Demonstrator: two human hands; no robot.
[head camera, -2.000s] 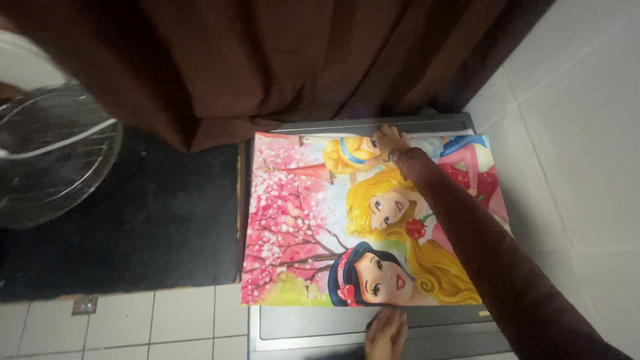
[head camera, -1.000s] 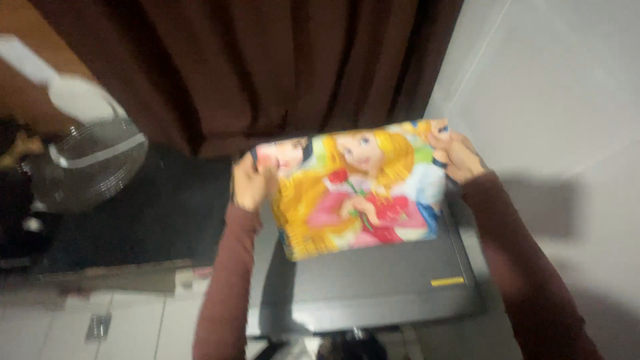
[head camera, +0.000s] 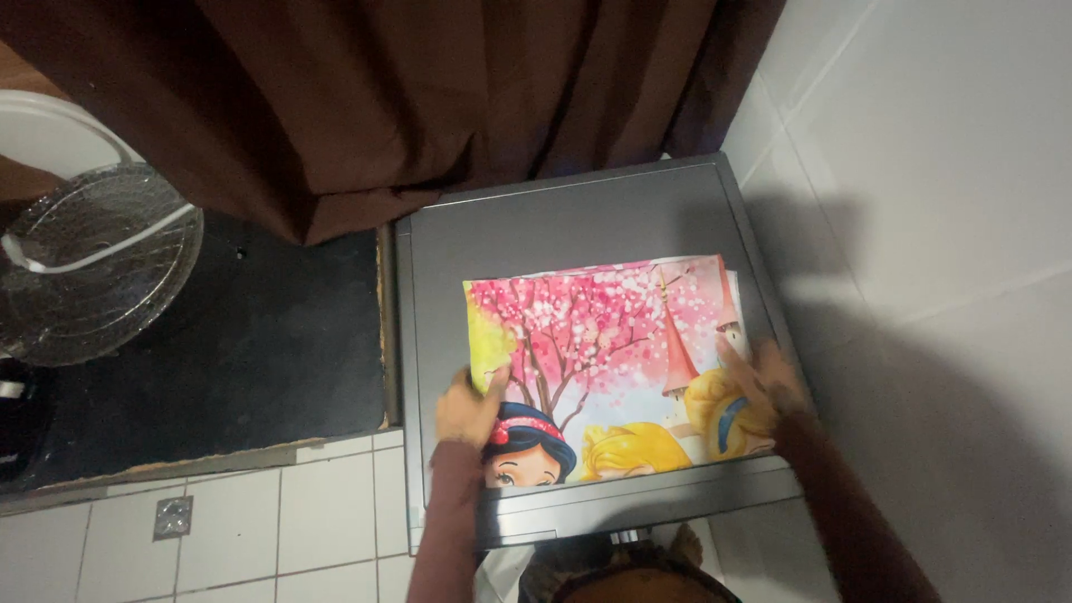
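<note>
A folded fabric piece printed with cartoon princesses and a pink blossoming tree (head camera: 586, 352) lies on the grey flat top of an appliance (head camera: 569, 218), near its front edge. At the cloth's left edge is my left hand (head camera: 471, 406), its thumb over the print and its other fingers partly hidden. My right hand (head camera: 766, 377) touches the right edge, slightly blurred, with fingers on the print; whether it grips the edge cannot be told. The layers are slightly offset at the upper right corner.
A brown curtain (head camera: 502, 92) hangs behind the appliance. To the left, a black countertop (head camera: 276, 335) with a rough edge bears a round clear glass plate (head camera: 100, 268) and a white cord-like strip. A tiled wall (head camera: 921, 167) stands close on the right, and white floor tiles (head camera: 327, 511) show below.
The printed piece was spread flat two seconds ago, then raised between both hands. Now it lies folded smaller on the grey top, with a different part of the print showing.
</note>
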